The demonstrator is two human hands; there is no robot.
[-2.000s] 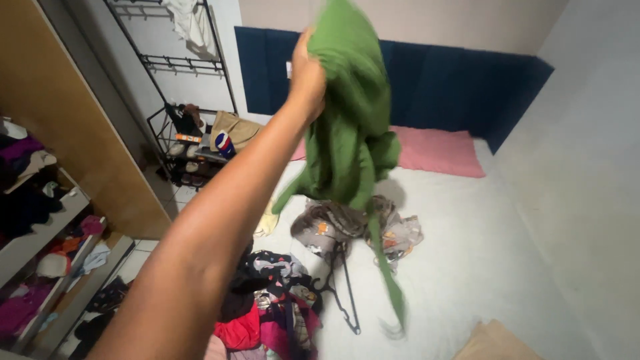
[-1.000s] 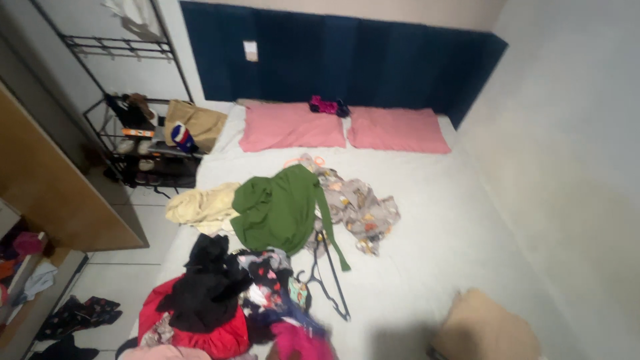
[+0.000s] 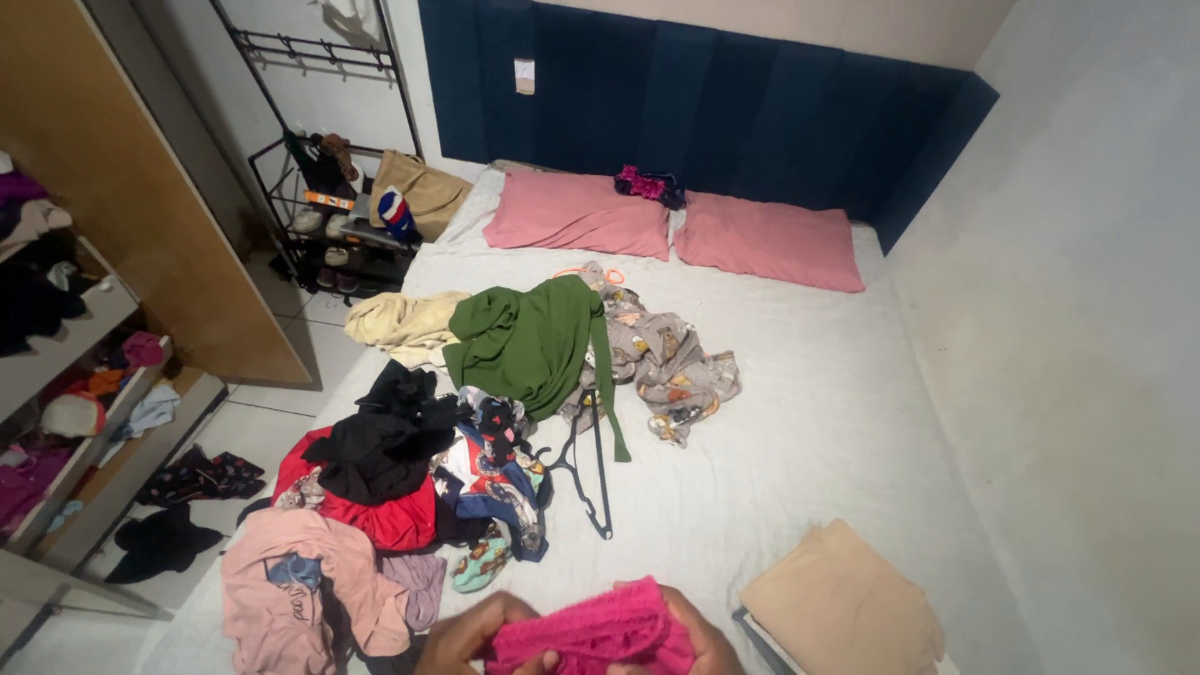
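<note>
A bright pink knit garment (image 3: 591,630) is held between my two hands at the bottom edge. My left hand (image 3: 483,637) grips its left side and my right hand (image 3: 701,637) its right side; both are partly cut off. Left of them lie a light pink garment (image 3: 272,562), a red garment (image 3: 403,516), a black garment (image 3: 380,459) and patterned clothes. Farther up the bed a green garment (image 3: 525,347) overlaps a cream cloth (image 3: 398,323) and a grey patterned garment (image 3: 670,361). A black hanger (image 3: 602,487) rests beside them.
A folded beige cloth (image 3: 844,600) lies at the lower right of the bed. Two pink pillows (image 3: 769,239) stand by the blue headboard (image 3: 712,103). At left are open drawers (image 3: 70,347) with clothes, a wooden door (image 3: 159,187), a metal rack (image 3: 272,202) and clothes on the floor.
The green garment, raised in a hand two seconds ago, now lies on the bed. Both my hands now hold the bright pink garment. The view has shifted.
</note>
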